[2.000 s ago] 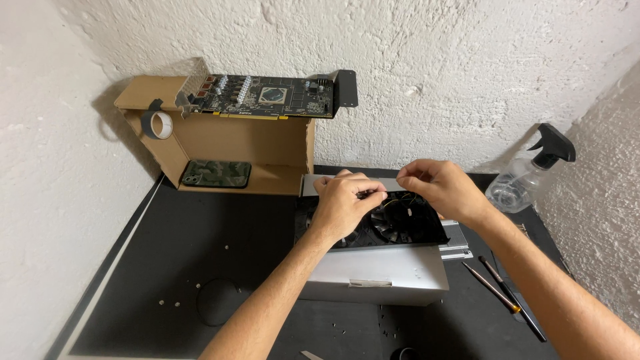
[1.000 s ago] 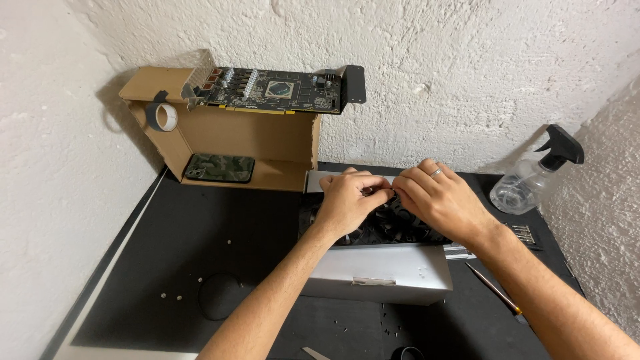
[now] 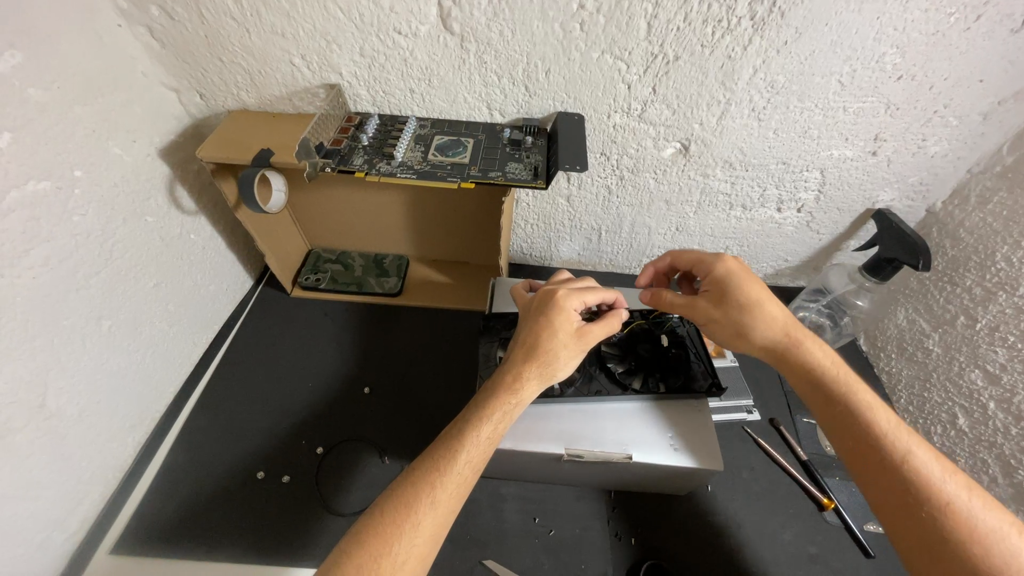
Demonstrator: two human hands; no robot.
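A black graphics card fan shroud (image 3: 640, 368) lies on a white box (image 3: 608, 432), its fans and thin wires showing. Over its rear left part is my left hand (image 3: 560, 324), thumb and index finger pinched together near the wires; what lies between them is too small to tell. My right hand (image 3: 704, 296) hovers above the shroud's rear right corner, thumb and index finger close together, and any small thing between them cannot be made out. The bare graphics card circuit board (image 3: 448, 152) rests across the top of a cardboard box (image 3: 400, 200).
A phone in a camouflage case (image 3: 356, 272) lies in the cardboard box, with a tape roll (image 3: 264, 190) at its left. At the right are a spray bottle (image 3: 848, 288), a screwdriver (image 3: 788, 468) and a black brush (image 3: 824, 488). Small screws (image 3: 544, 526) lie in front.
My right hand has moved away from my left hand, up and to the right, since one second ago. My left hand stays over the shroud.
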